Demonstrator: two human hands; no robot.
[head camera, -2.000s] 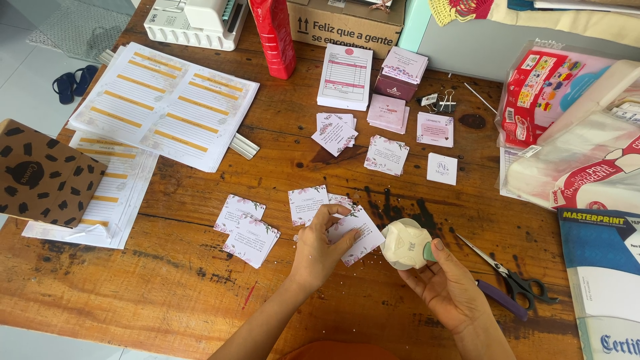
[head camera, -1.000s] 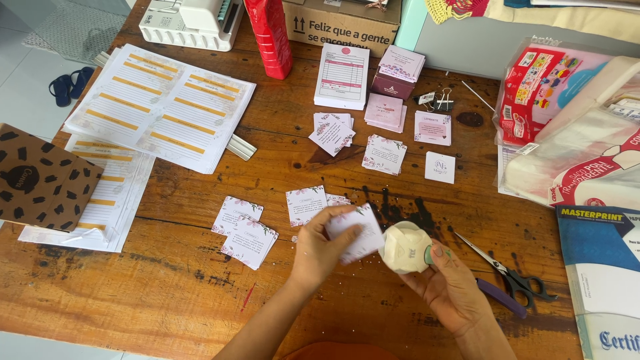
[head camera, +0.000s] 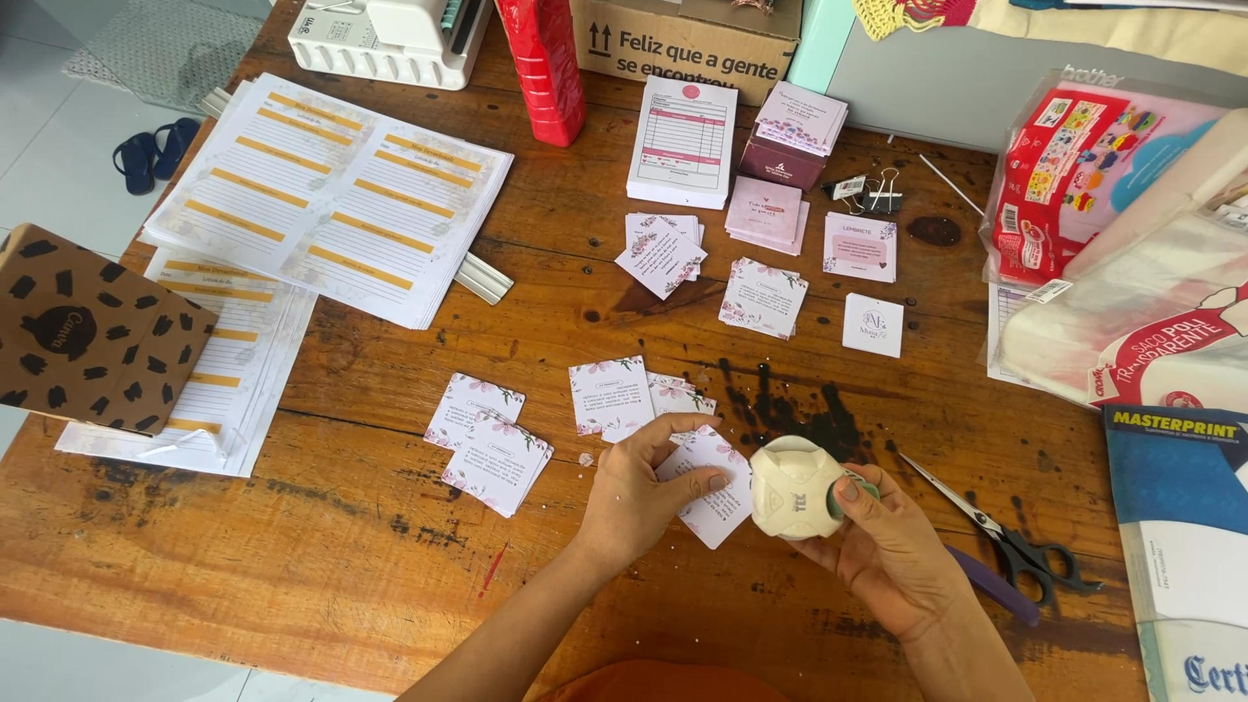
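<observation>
My left hand (head camera: 648, 492) pinches a small square floral card (head camera: 717, 502) between thumb and fingers, its right corner close to a cream corner punch (head camera: 795, 487). That punch, with a green lever, is gripped in my right hand (head camera: 882, 546), the thumb on the lever. Whether the card touches the punch I cannot tell. Just behind my left hand lie loose floral cards (head camera: 611, 395), and farther left another small pile of floral cards (head camera: 497, 463). Tiny paper bits are scattered on the wooden table (head camera: 370, 575).
Black-handled scissors (head camera: 1004, 541) lie right of my right hand, beside a purple handle (head camera: 994, 585). Several card stacks (head camera: 763, 292) stand farther back. Printed sheets (head camera: 331, 200) and a patterned brown box (head camera: 88, 331) are at left; plastic packages (head camera: 1131, 244) at right.
The card in my left hand has turned, its printed face now showing more than one second ago. My right hand still holds the punch in nearly the same place.
</observation>
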